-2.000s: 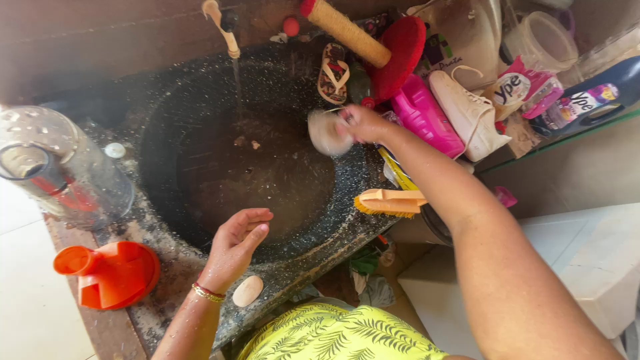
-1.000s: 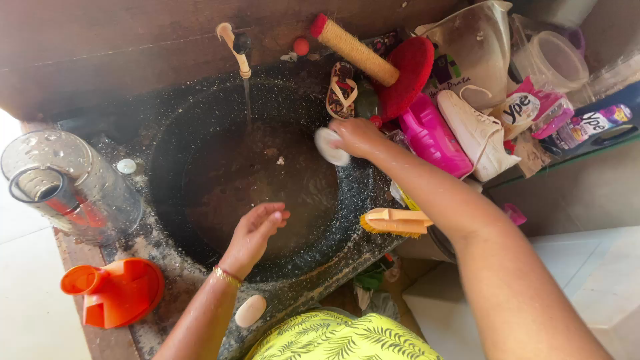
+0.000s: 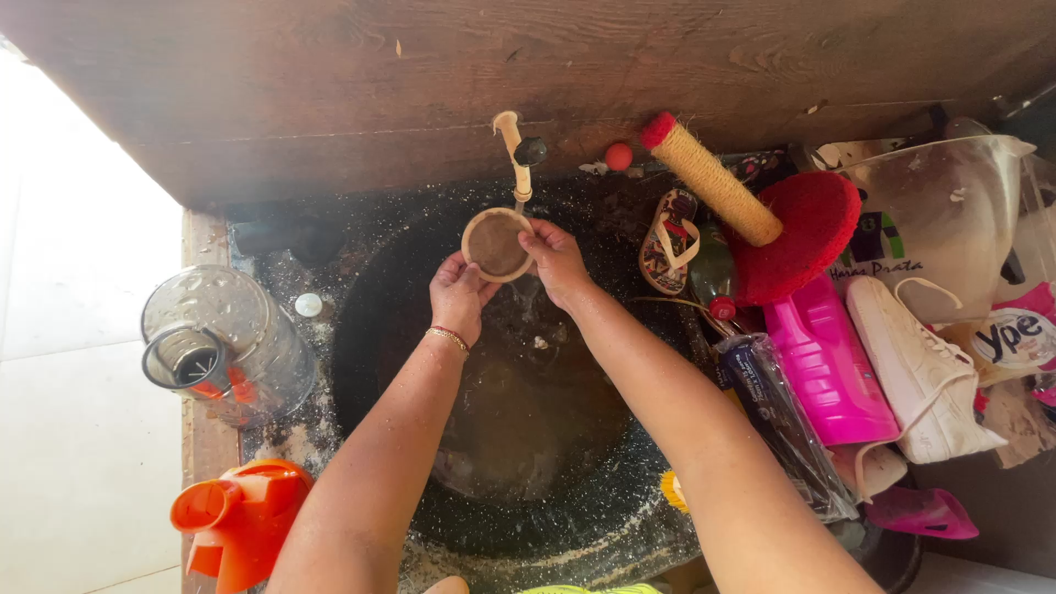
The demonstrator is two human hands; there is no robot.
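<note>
A small round beige-rimmed piece with a brownish mesh-like centre (image 3: 497,244) is held under the tap (image 3: 511,153) by both hands. My left hand (image 3: 464,295) pinches its lower left rim, and my right hand (image 3: 554,257) grips its right edge. Behind it, a thin stream shows at the spout. Below both hands lies the dark speckled round basin (image 3: 388,462) with murky water and a few small bits in it. The yellow bristles of a brush (image 3: 674,492) show beside my right forearm, which hides the rest.
At left stand a clear plastic container (image 3: 272,330), a white cap (image 3: 308,305) and an orange plastic part (image 3: 247,520). A patterned flip-flop (image 3: 667,247), a red-based sisal post (image 3: 718,181), a magenta bottle (image 3: 829,371) and a white sneaker (image 3: 916,371) crowd the right side.
Both hands have come together at the tap. My right hand was at the basin's right side with a blurred whitish round thing; my left hand was apart and holding nothing.
</note>
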